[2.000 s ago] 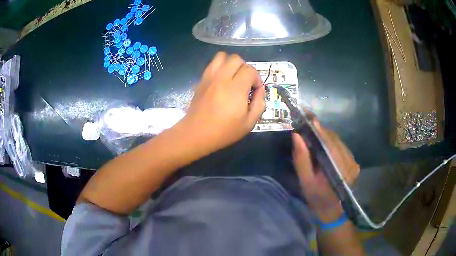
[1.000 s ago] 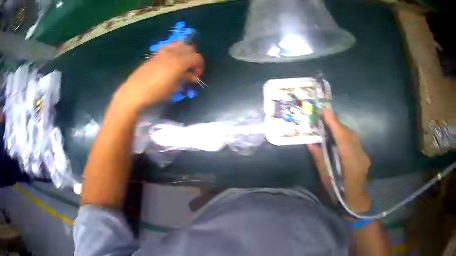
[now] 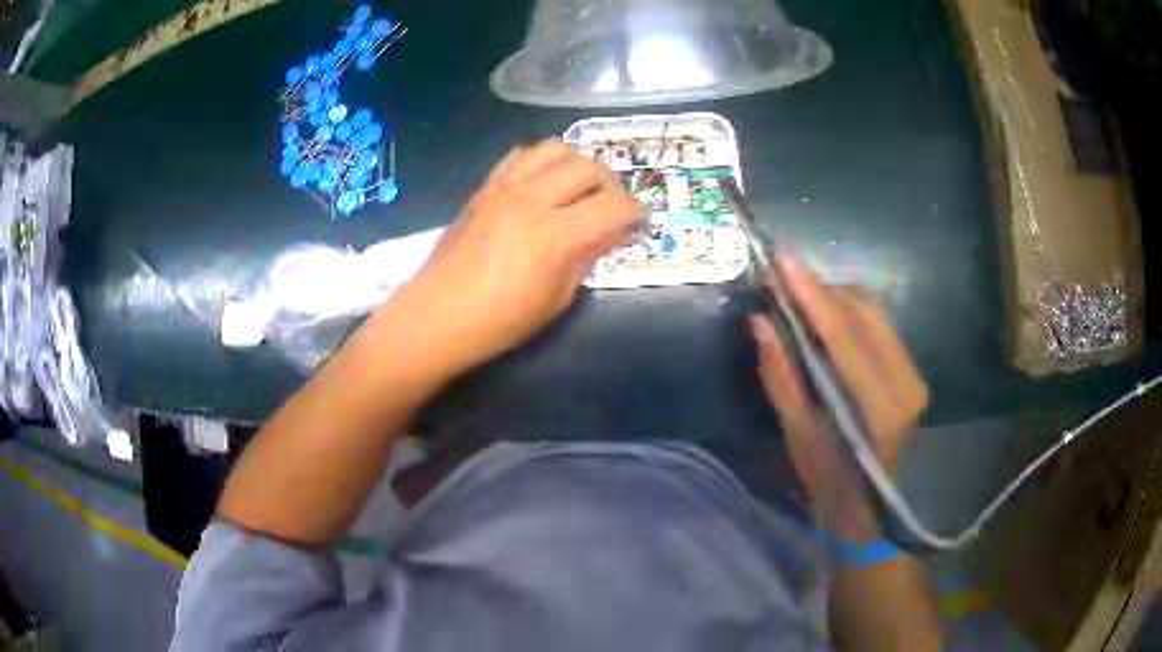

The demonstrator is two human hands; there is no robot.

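Observation:
The open white socket housing (image 3: pixel 652 274) lies on the dark green mat, with a green circuit board (image 3: pixel 714 198) inside. My left hand (image 3: pixel 542 229) covers its left part, with fingertips pinched over the board. A blue disc (image 3: pixel 664 242) shows beside these fingertips; whether they grip anything is hidden. My right hand (image 3: pixel 854 357) is closed around the dark soldering iron (image 3: pixel 796 318), right of the housing. The iron's tip end reaches the board's right side. A bagged white cord (image 3: pixel 312 287) runs left from behind my left hand.
A pile of blue discs (image 3: pixel 334 140) lies at the upper left. A clear plastic hood (image 3: pixel 663 57) stands just beyond the housing. Bagged white units (image 3: pixel 38 293) lie at the left edge. A cardboard tray (image 3: pixel 1051 229) with a silvery heap is at the right. The iron's pale cord trails right.
My left hand has come back from the blue disc pile to the housing. My right hand has moved from holding the housing's right edge to bringing the iron over the board. The camera view has shifted too.

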